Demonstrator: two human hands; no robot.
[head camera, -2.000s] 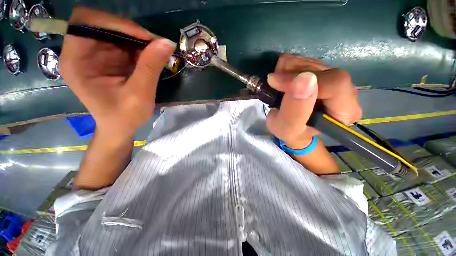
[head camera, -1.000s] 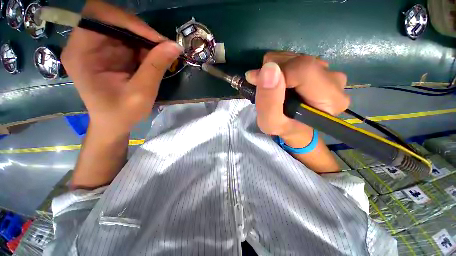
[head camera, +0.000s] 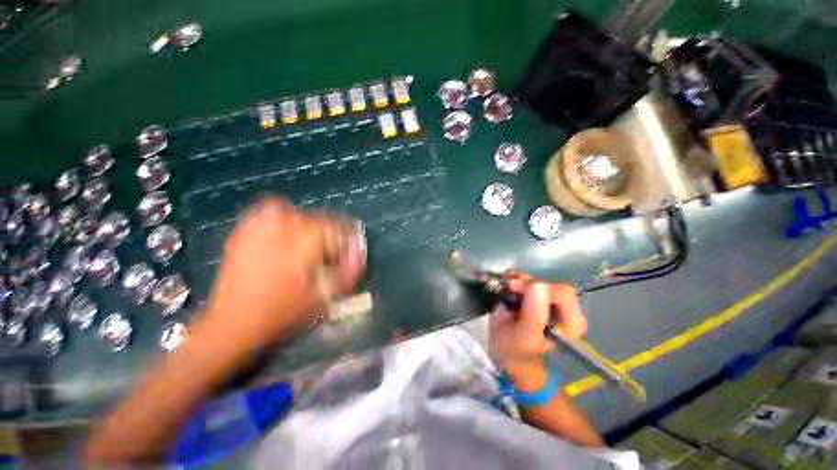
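My right hand (head camera: 537, 317) is closed around the soldering iron (head camera: 587, 353), whose tip points up-left over the green mat. My left hand (head camera: 280, 271) is blurred above the mat near its front edge. A silvery curved shape shows at its fingertips, but blur hides whether the fingers grip it. The tweezers cannot be made out. A pale cream pad (head camera: 351, 307) lies on the mat just beside the left fingers. Several white-silver pouch cells (head camera: 358, 99) with yellow ends lie in a row farther back, with two more (head camera: 409, 120) below its right end.
Many shiny round units (head camera: 115, 330) lie at the left. Several more (head camera: 498, 199) lie right of the cells. A round beige tip cleaner (head camera: 569, 174) and a pale stand (head camera: 665, 151) with dark cables are at the right. A black item (head camera: 587, 69) stands behind.
The view has shifted to show more of the bench. The iron's tip is now away from my left hand. The round unit no longer shows clearly between my hands.
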